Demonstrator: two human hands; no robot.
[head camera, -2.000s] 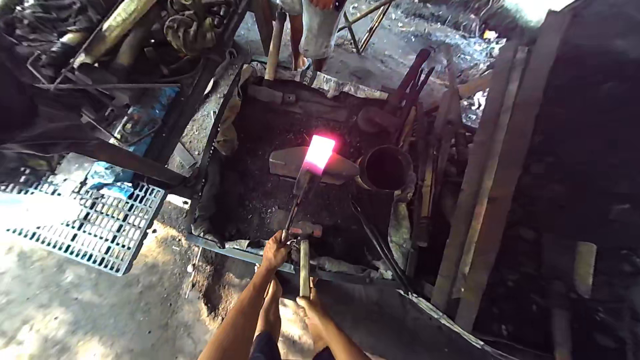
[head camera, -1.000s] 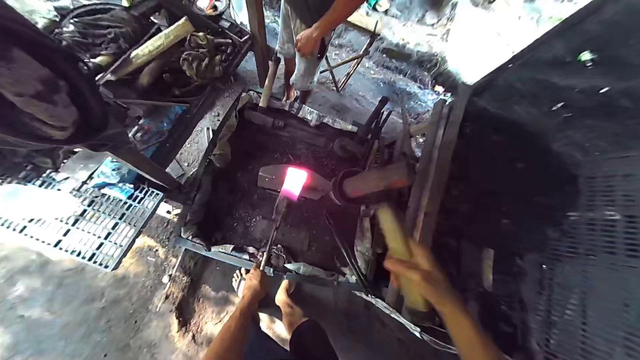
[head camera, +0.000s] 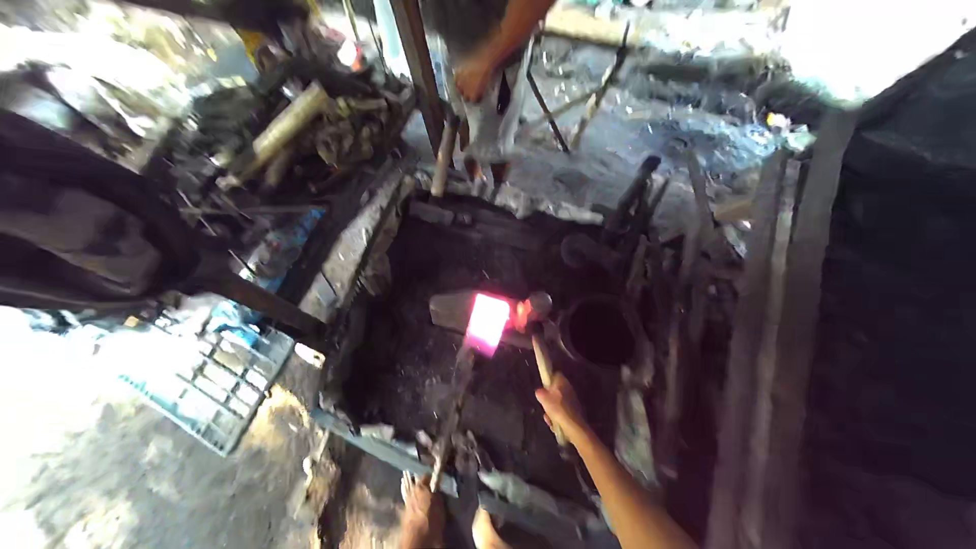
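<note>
A glowing steel block (head camera: 488, 322) lies across the anvil's metal face (head camera: 451, 311), at the front end of long dark tongs (head camera: 455, 408). At the tongs' rear end, by the lower edge of the view, my left hand (head camera: 422, 512) is closed on them, partly merging with a foot behind it. My right hand (head camera: 561, 404) grips the wooden handle of a hammer (head camera: 537, 307). Its head is just right of the glowing block and catches red light; whether the two touch cannot be told.
A round dark container (head camera: 602, 332) stands right of the anvil. Long boards (head camera: 770, 343) run along the right side. A plastic crate (head camera: 221, 381) lies at left. Beyond the dark work bed stands another person (head camera: 476, 76), near an upright hammer handle (head camera: 444, 156).
The hammer has swung from the right of the anvil to beside the glowing block. Two seconds ago it was low, near my left hand. The view has shifted.
</note>
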